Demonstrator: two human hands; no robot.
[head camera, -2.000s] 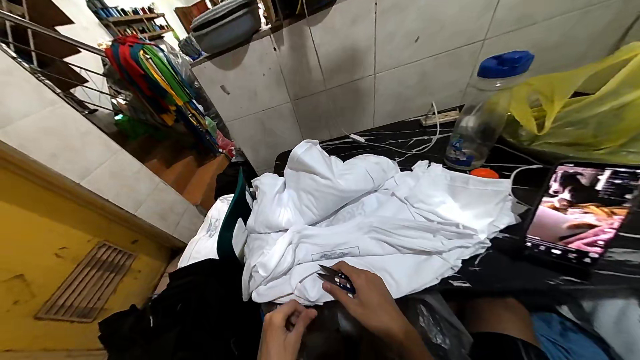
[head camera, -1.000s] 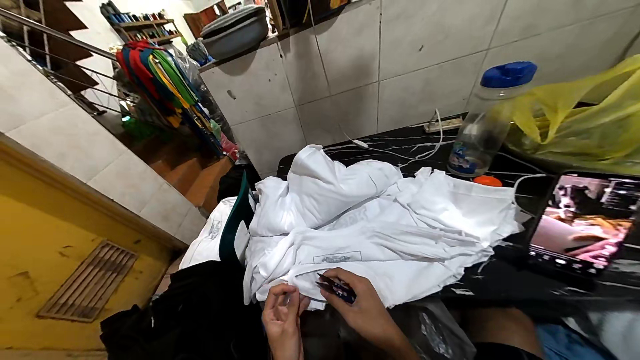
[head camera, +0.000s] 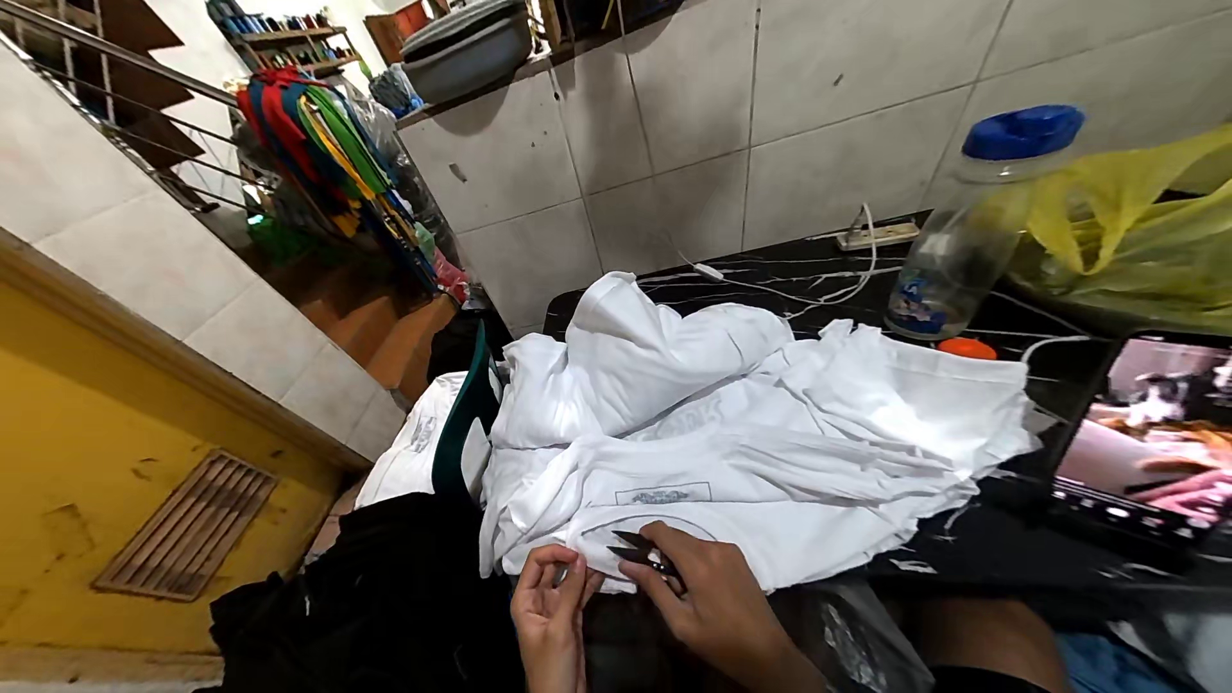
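Observation:
White printed T-shirts (head camera: 731, 433) lie rumpled in a heap on a black marble-patterned table (head camera: 924, 568). At the near edge of the heap, my left hand (head camera: 553, 606) pinches a bit of the white cloth between thumb and fingertips. Just to its right, my right hand (head camera: 712, 587) holds small dark thread snips (head camera: 647, 556), whose two pointed blades stand apart and point left over the cloth. A printed rectangle and a curved outline show on the shirt beside the snips.
A phone (head camera: 1150, 433) showing a picture stands at the right, near a clear bottle with a blue lid (head camera: 962, 221), an orange cap (head camera: 967, 348) and a yellow plastic bag (head camera: 1136, 231). A white cable (head camera: 818, 300) runs behind the shirts. Black cloth (head camera: 366, 597) lies at lower left.
The snips' blades now show apart over the cloth, where a second ago they looked closer together. The heap of shirts stays in place.

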